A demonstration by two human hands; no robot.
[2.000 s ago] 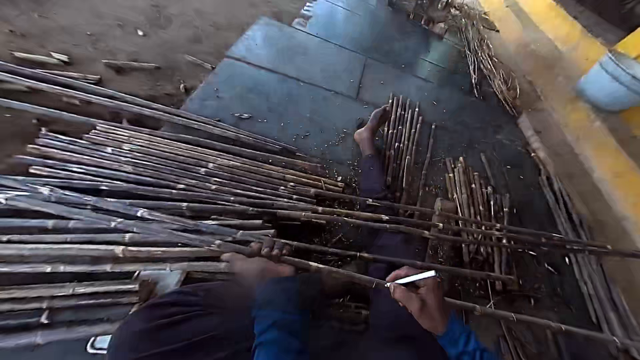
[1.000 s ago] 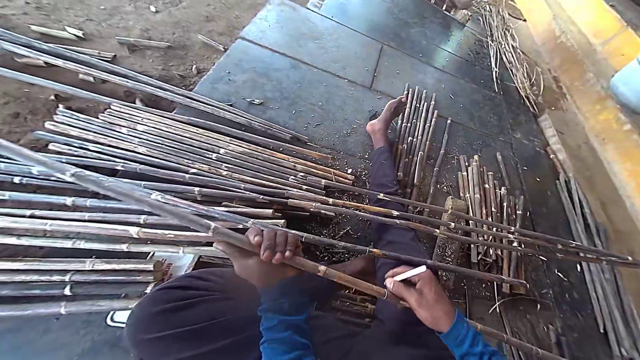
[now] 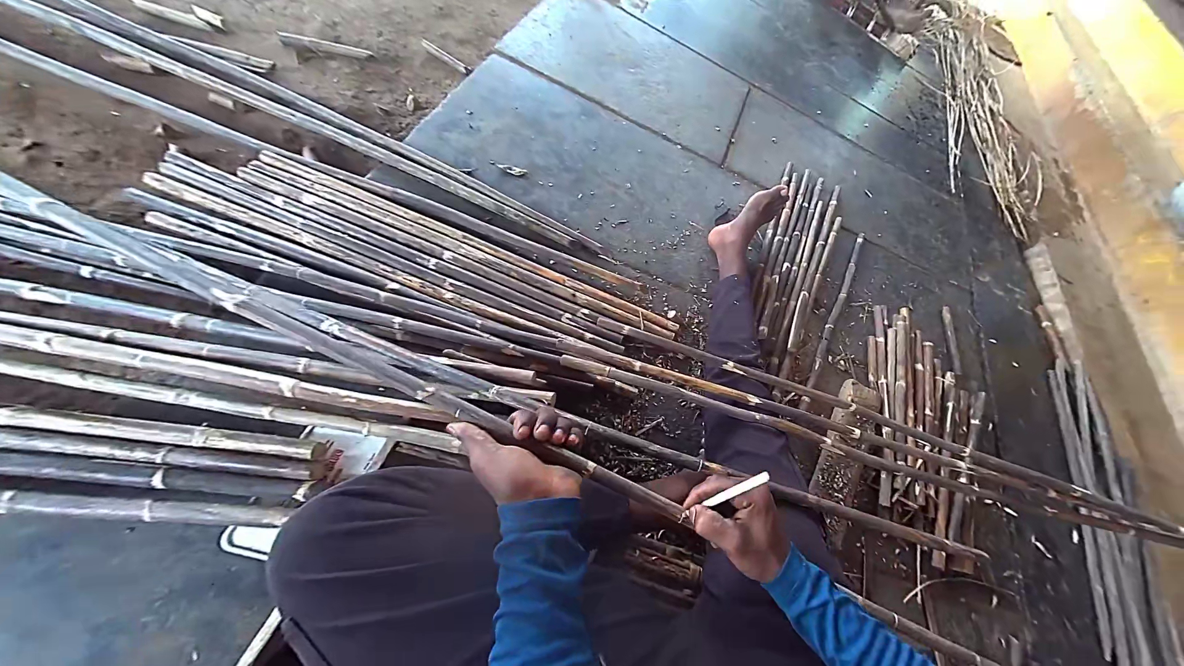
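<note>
My left hand (image 3: 523, 460) is closed around a long bamboo pole (image 3: 629, 486) that slants from the upper left down to the lower right across my lap. Farther down the same pole is my right hand (image 3: 745, 527), with a thin white tool (image 3: 736, 488) gripped in it; the tool's handle points up and right, and its working end is hidden by the fingers. The fingers of this hand touch the pole at a joint. Other long bamboo poles (image 3: 444, 250) lie beyond the held one, over my outstretched leg (image 3: 740, 370).
Short cut bamboo pieces lie in bundles (image 3: 800, 268) beside my foot and farther right (image 3: 911, 388), near a wooden block (image 3: 846, 425). Thin strips (image 3: 976, 111) and more poles (image 3: 1096, 481) lie along the yellow wall's base. Dark stone slabs (image 3: 638, 83) and bare soil (image 3: 102, 111) are beyond.
The held pole has shifted and now slants more steeply than two seconds ago. Both hands remain on it, the white tool still in my right hand. The view has shifted slightly.
</note>
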